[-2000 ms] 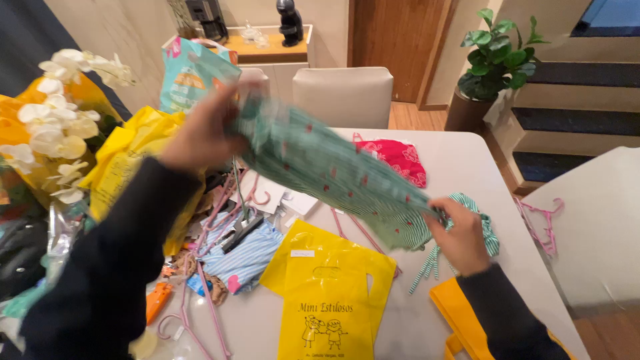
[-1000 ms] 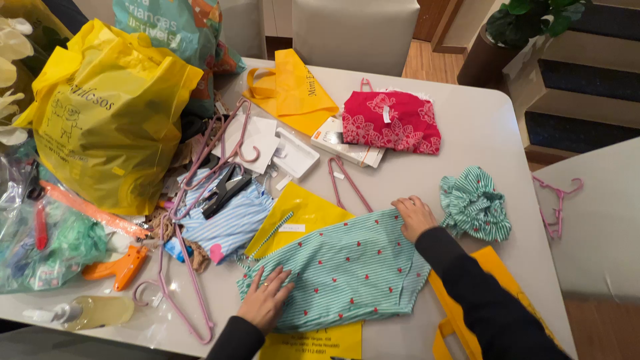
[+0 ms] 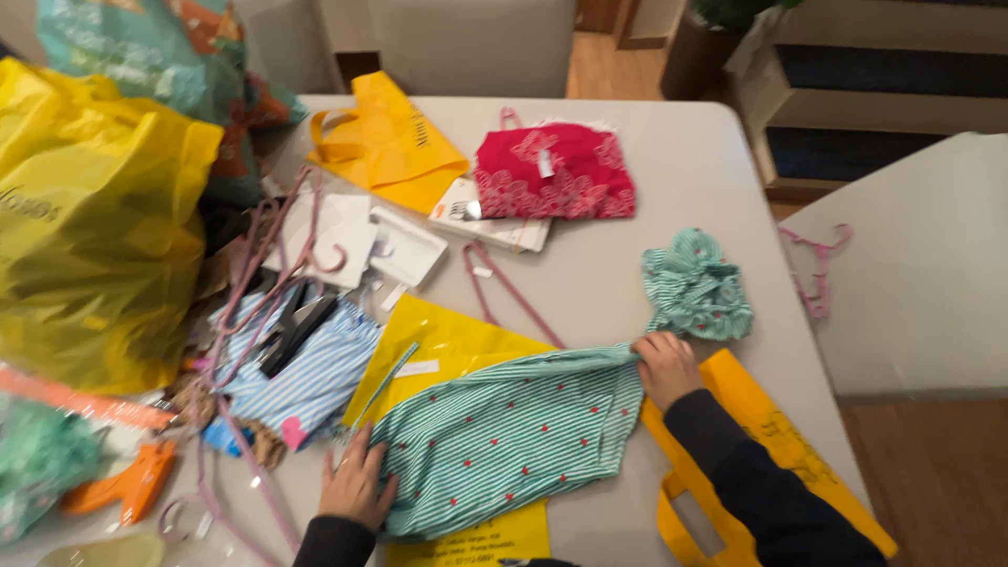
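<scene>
A green-and-white striped garment with small red motifs [image 3: 512, 433] lies spread on the table over a yellow plastic bag [image 3: 441, 339]. My left hand [image 3: 354, 480] rests with its fingers apart at the garment's left edge. At the upper right corner, my right hand [image 3: 665, 362] has its fingers closed on the fabric. Just above that hand sits a bunched garment of matching green stripes [image 3: 697, 287]. A folded red garment with a pale flower print [image 3: 555, 173] lies farther back, partly on a white box [image 3: 488, 220].
Pink hangers [image 3: 260, 315] overlap a blue striped garment [image 3: 315, 362] at the left. Nearby are a large yellow bag [image 3: 94, 236], an orange tagging gun or similar tool [image 3: 130, 484] and a white tray [image 3: 408, 246]. An orange fabric bag [image 3: 756, 441] lies under my right forearm.
Two seconds ago both hands held the striped garment up in the air; now it lies flat on the table. Since one second ago, its right end has been drawn out somewhat straighter. The view has tilted down.
</scene>
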